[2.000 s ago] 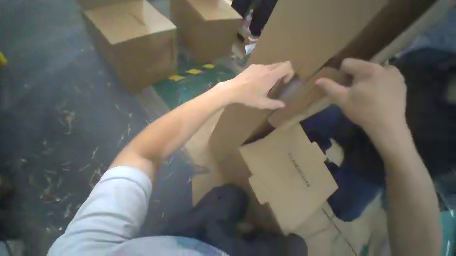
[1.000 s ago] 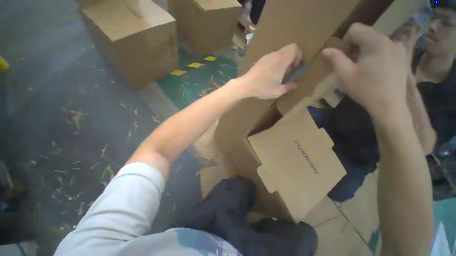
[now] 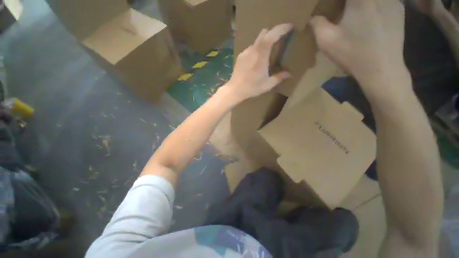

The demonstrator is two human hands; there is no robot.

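Note:
A tall brown carton (image 3: 256, 116) stands before me, tilted in view. Its front flap (image 3: 322, 143), with side tabs and black FURRION print, is folded outward. My left hand (image 3: 254, 65) is at the carton's upper part, thumb and fingers spread around a dark gap; whether it grips an edge is unclear. My right hand (image 3: 360, 43) is higher, its thumb and curled fingers on a narrow brown inner flap (image 3: 302, 58); its fingertips are partly cut off or hidden.
An open brown carton (image 3: 131, 60) and another brown carton (image 3: 201, 25) stand at upper left. Yellow-black marking (image 3: 200, 64) crosses the green floor. Tan scraps lie on the grey floor (image 3: 108, 136). Another person's hand (image 3: 428, 6) shows at top right. Flattened cardboard (image 3: 370, 221) lies below.
The view has shifted; the FURRION flap now sits farther right, and my hands appear higher. The right hand stays at the inner flap. The co-worker's face is out of view, and dark, shiny items show at left.

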